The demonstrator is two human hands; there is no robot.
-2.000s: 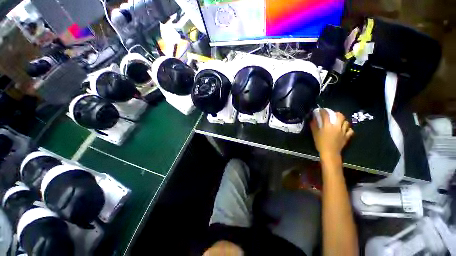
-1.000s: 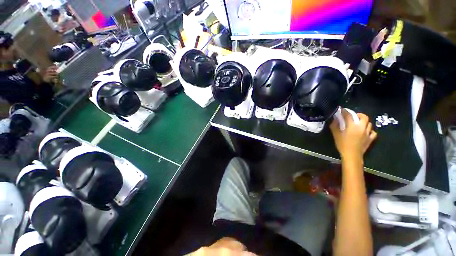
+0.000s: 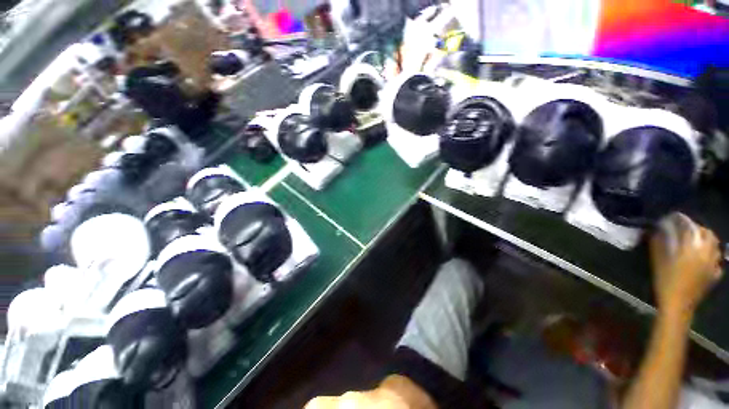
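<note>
My right hand (image 3: 686, 260) rests at the right on the dark bench, curled over the pale mouse (image 3: 673, 227), which is mostly hidden under the fingers. Just left of it stand three white cameras with glossy black balls; the nearest is the large one (image 3: 643, 176). The middle one (image 3: 555, 144) has a plain black front. The left one (image 3: 476, 133) shows a lens face with small dots. My left hand (image 3: 368, 399) is a blurred, cut-off patch at the bottom edge; its fingers cannot be made out.
More cameras stand on the green bench (image 3: 320, 275), several at the left (image 3: 254, 236) and others further back (image 3: 301, 137). The monitor (image 3: 539, 28) shows a red-blue gradient behind the cameras. A dark-clothed person (image 3: 168, 96) is at the back left. My knee (image 3: 444, 311) is below the bench edge.
The view has swung left, so the benches and monitor sit further right in the picture and more cameras show at the left. My right hand stays on the mouse.
</note>
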